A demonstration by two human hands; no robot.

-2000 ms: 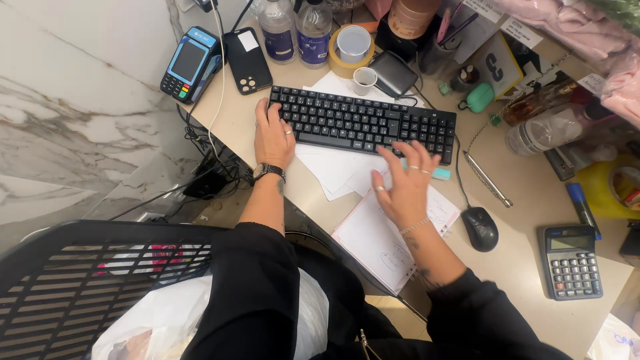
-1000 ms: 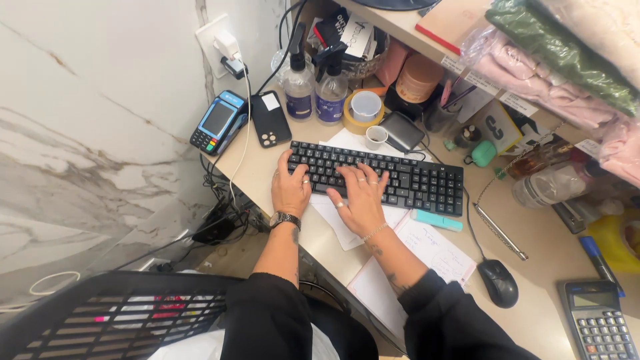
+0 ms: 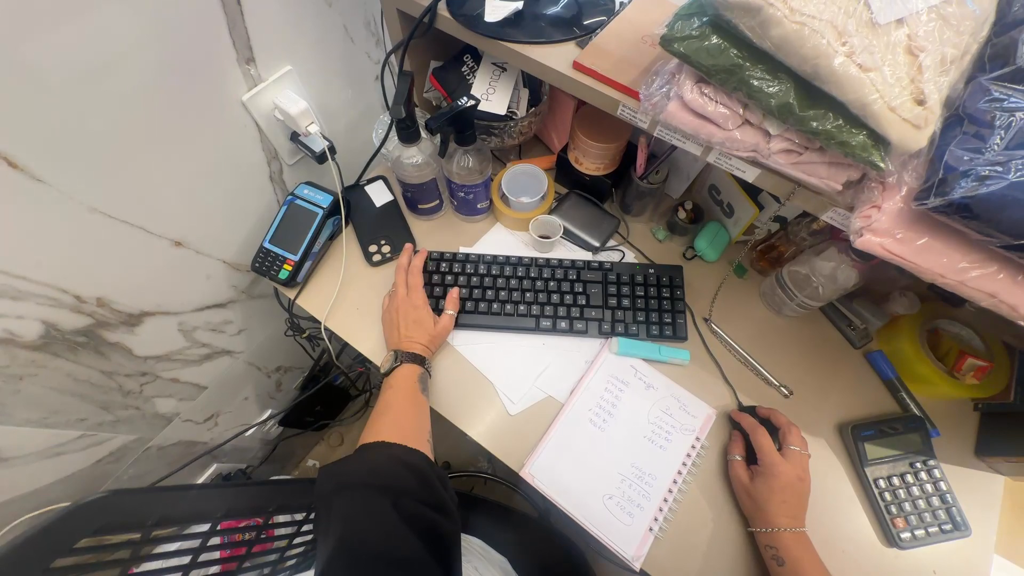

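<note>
My left hand [image 3: 418, 308] rests on the left end of a black computer keyboard [image 3: 552, 294], its thumb over the lower keys and its fingers at the left edge. To the right, my right hand [image 3: 770, 464] lies over a black computer mouse [image 3: 754, 432], which shows only in part. Between the hands lies an open spiral notebook [image 3: 616, 456] with handwriting, and a turquoise highlighter [image 3: 650, 351] sits above it, just below the keyboard. Loose white papers [image 3: 512, 372] stick out from under the keyboard. A desk calculator [image 3: 908, 480] lies right of my right hand.
A card payment terminal [image 3: 294, 234] and a black phone [image 3: 379, 220] are at the left edge. Behind the keyboard stand spray bottles [image 3: 468, 180], a small plastic cup [image 3: 546, 233] and a tape roll [image 3: 523, 210]. A blue marker [image 3: 902, 392] lies near the calculator. Bagged textiles [image 3: 768, 88] fill the shelf.
My right hand has moved from the keyboard to the mouse at the right. My left hand remains at the keyboard's left end. The notebook page is now uncovered by my right arm.
</note>
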